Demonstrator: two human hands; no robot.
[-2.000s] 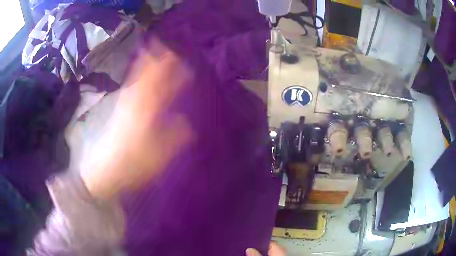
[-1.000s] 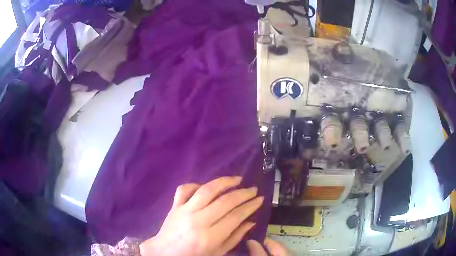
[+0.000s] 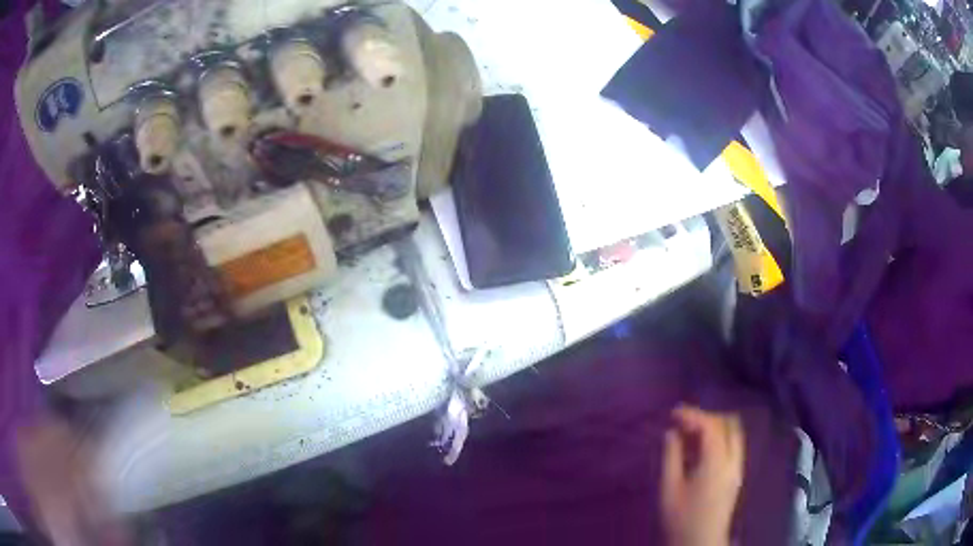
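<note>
The overlock machine (image 3: 373, 139) is at the upper left, cream and oil-stained, with a blue badge and cone-shaped tension knobs. Purple cloth (image 3: 21, 288) shows along the left edge. More purple cloth (image 3: 533, 459) lies below the table's front edge. My left hand (image 3: 69, 480) is a blur at the lower left, partly cut off; its grip cannot be told. My right hand (image 3: 704, 469) is at the lower right over the purple cloth, fingers curled; whether it pinches cloth cannot be told. A red-handled small tool (image 3: 309, 160) lies on the machine base.
A black phone (image 3: 514, 197) lies on white paper (image 3: 597, 160) right of the machine. White thread tails (image 3: 457, 421) hang at the table edge. A yellow strip (image 3: 752, 251) is at the table's right edge. Purple pieces (image 3: 832, 160) hang beside a blue curved rim (image 3: 880, 448).
The view has swung right, so the machine now sits at the left. My left hand has left its flat place on the cloth. My right hand now shows farther right, away from the machine.
</note>
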